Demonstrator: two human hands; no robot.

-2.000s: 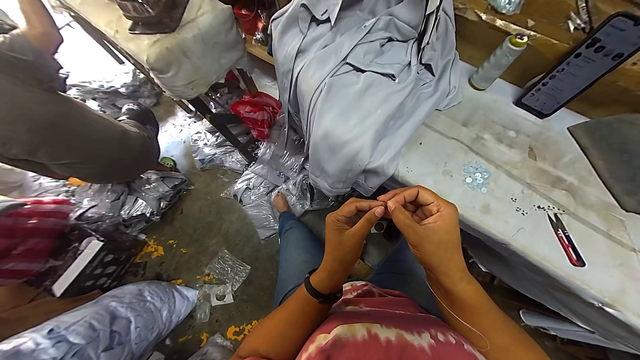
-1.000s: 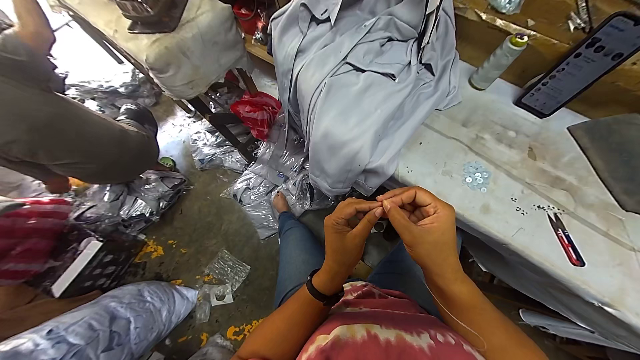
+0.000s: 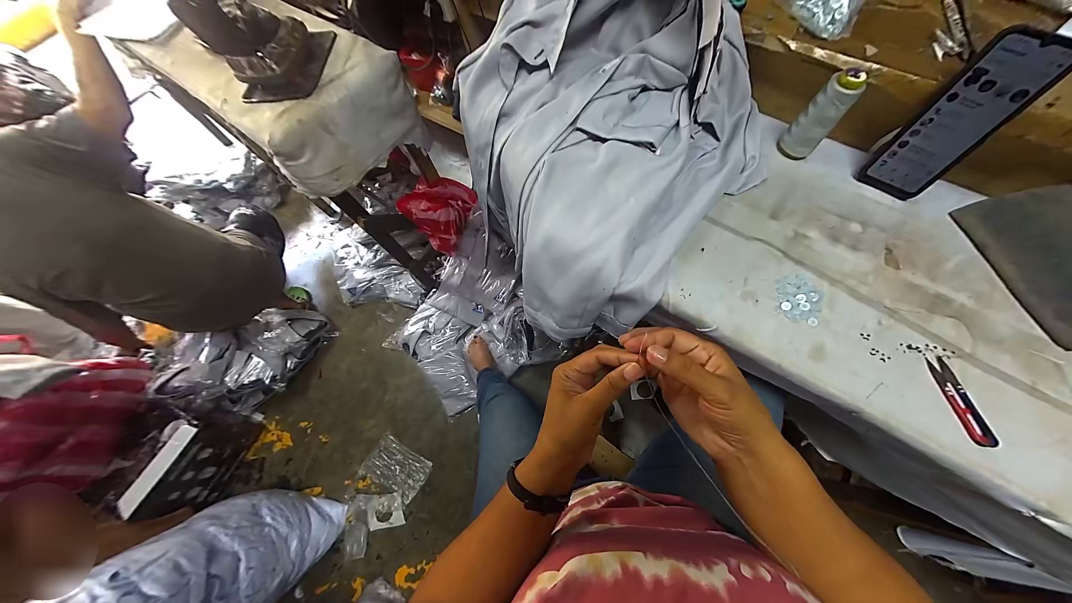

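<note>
My left hand [image 3: 586,402] and my right hand [image 3: 708,389] meet at the fingertips above my lap, pinching a thin thread [image 3: 699,465] that trails down along my right forearm. A fine needle seems to show between the fingertips, though it is too small to be sure. Just beyond my hands hangs the hem of a grey shirt [image 3: 586,209], draped over the table edge. To the right on the table lie small pale buttons [image 3: 798,300], tiny dark pieces [image 3: 921,348] and thread snips [image 3: 961,404] with red and black handles. A thread cone [image 3: 822,115] stands behind them.
A phone [image 3: 963,113] leans at the table's back, beside a dark flat sheet [image 3: 1026,260]. Plastic-wrapped garments [image 3: 448,356] and a red plastic bag [image 3: 437,213] are on the floor side. An iron [image 3: 272,54] stands on a padded table. At left a person [image 3: 126,243] bends over bagged garments.
My fingertips have shifted slightly, and the thread now hangs from them in a visible line. At the left, the other person has moved a little, and a blurred head or hand shows at the lower left.
</note>
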